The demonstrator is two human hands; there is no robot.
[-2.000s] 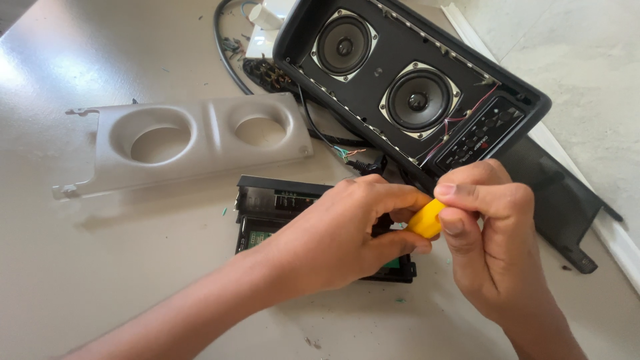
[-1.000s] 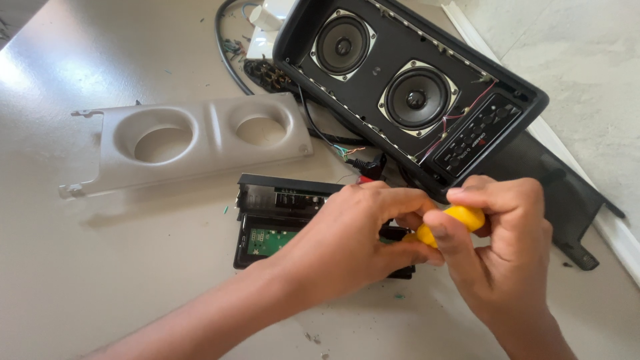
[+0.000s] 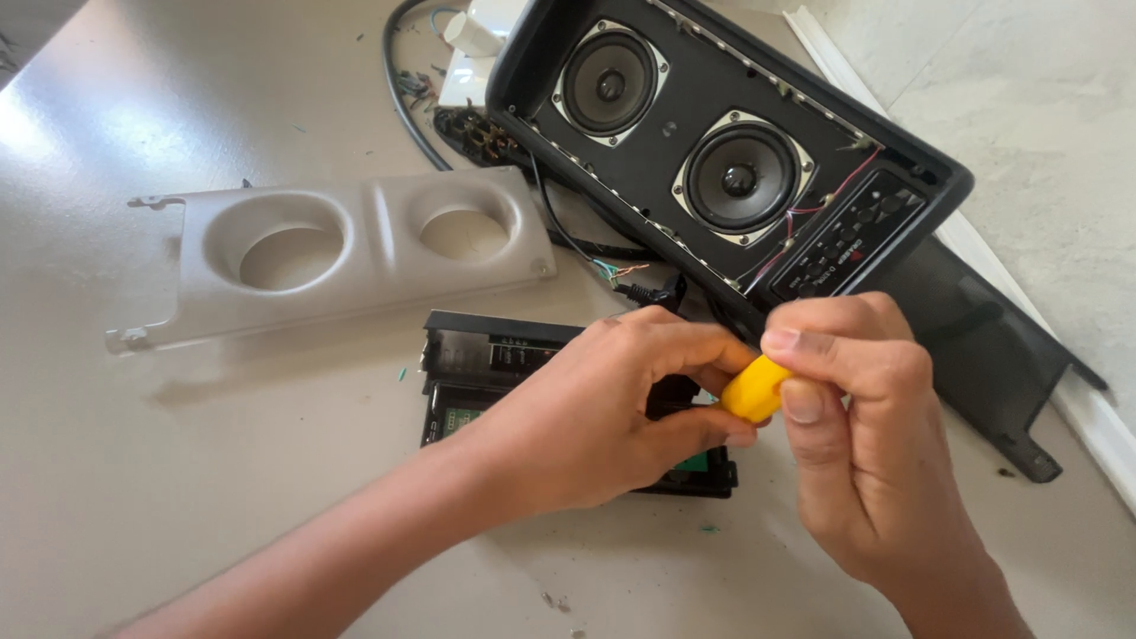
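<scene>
My right hand (image 3: 874,444) grips a yellow handle (image 3: 754,389), likely a screwdriver's; its shaft is hidden. The thumb and fingertips of my left hand (image 3: 621,399) close around the handle's lower left end. Beneath my left hand lies an opened black plastic housing (image 3: 448,390) with a green circuit board (image 3: 460,419) inside, partly covered by the hand. Behind both hands rests a black speaker cabinet (image 3: 670,129) with two round speaker drivers (image 3: 738,180), a control panel and thin red wires. A cable end with bared, coloured strands (image 3: 611,269) lies between housing and cabinet.
A grey plastic speaker front panel (image 3: 382,231) with two round openings lies at the left. A dark mesh panel (image 3: 985,355) sticks out under the cabinet at the right, beside a white strip (image 3: 967,231). Top centre are a grey cable (image 3: 397,89), a white plug and wire scraps.
The yellow handle and my right hand shifted slightly right and up, then came back left. Both hands stay at the handle. The housing and the cabinet have not plainly moved.
</scene>
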